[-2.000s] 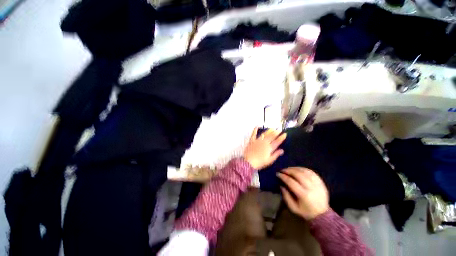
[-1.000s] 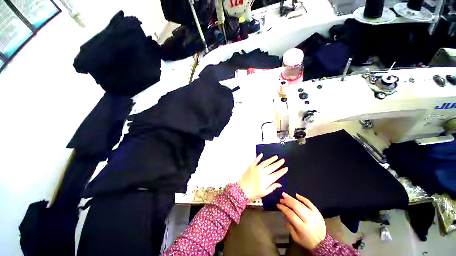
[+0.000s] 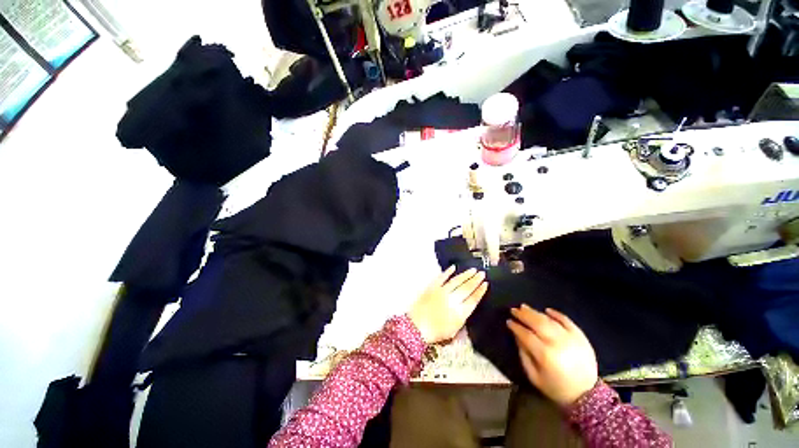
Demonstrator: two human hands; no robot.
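A black garment panel point(image 3: 604, 306) lies on the white sewing table under the head of the sewing machine point(image 3: 604, 197). One corner of it shows left of the presser foot and needle point(image 3: 491, 258). My left hand point(image 3: 448, 304) lies flat, fingers apart, fingertips on the cloth just below the needle. My right hand point(image 3: 554, 353) rests on the panel to the right and nearer me, fingers slightly bent. Neither hand visibly grips the cloth. The panel's right part runs under the machine arm.
Black cut pieces point(image 3: 263, 289) overlap on the left, with a black heap point(image 3: 197, 114) behind them. A jar with pink contents point(image 3: 499, 131) stands behind the machine head. Navy cloth point(image 3: 775, 302) lies at the right. Thread cones point(image 3: 646, 17) stand at the back.
The panel has turned and shifted, and a corner now sticks out left of the needle. My left hand has moved slightly left; my right hand has moved right and a little away from me.
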